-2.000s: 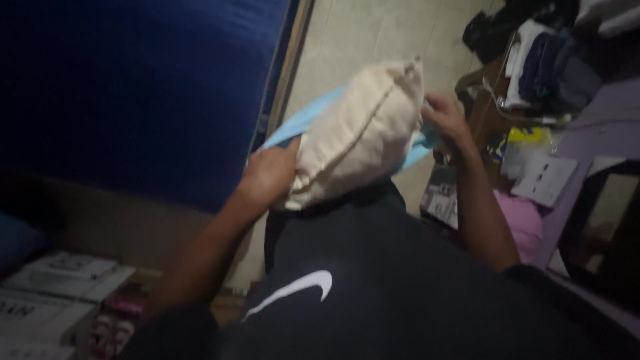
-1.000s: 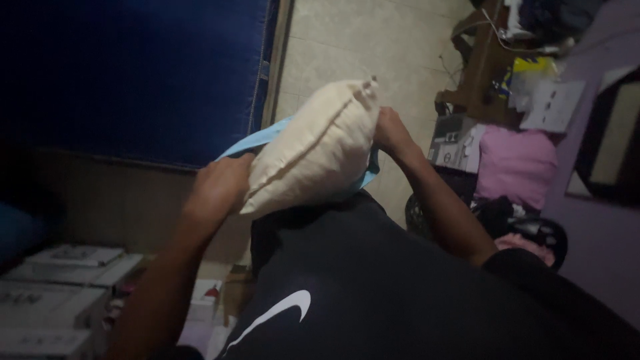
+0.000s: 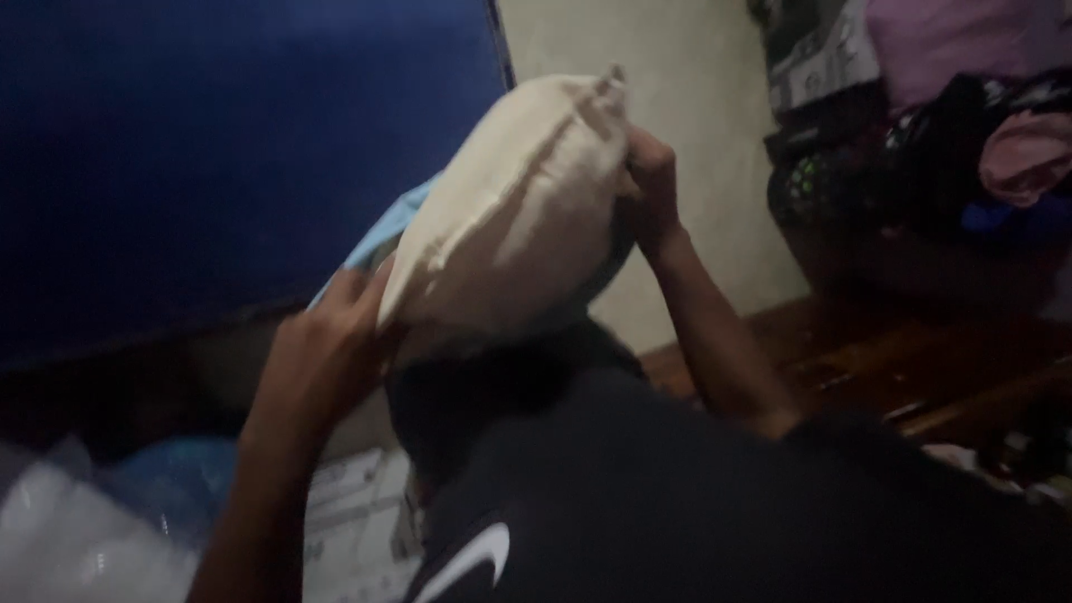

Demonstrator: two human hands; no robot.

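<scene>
A cream-coloured pillow stands tilted in front of my dark shirt, its seam running up toward the top right corner. Light blue fabric shows along its left side, partly hidden behind it. My left hand grips the lower left edge of the pillow together with the blue fabric. On the other side, my right hand is closed at the upper right edge, where its fingertips are hidden behind the pillow. The picture is dim and blurred.
A large dark blue surface fills the upper left. White boxes and clear plastic bags lie at the lower left. A pink cushion and a heap of dark clothes are at the upper right, above brown wooden boards.
The view has turned, bringing the wooden boards and plastic bags into sight. Both hands keep hold of the pillow and the blue fabric around it.
</scene>
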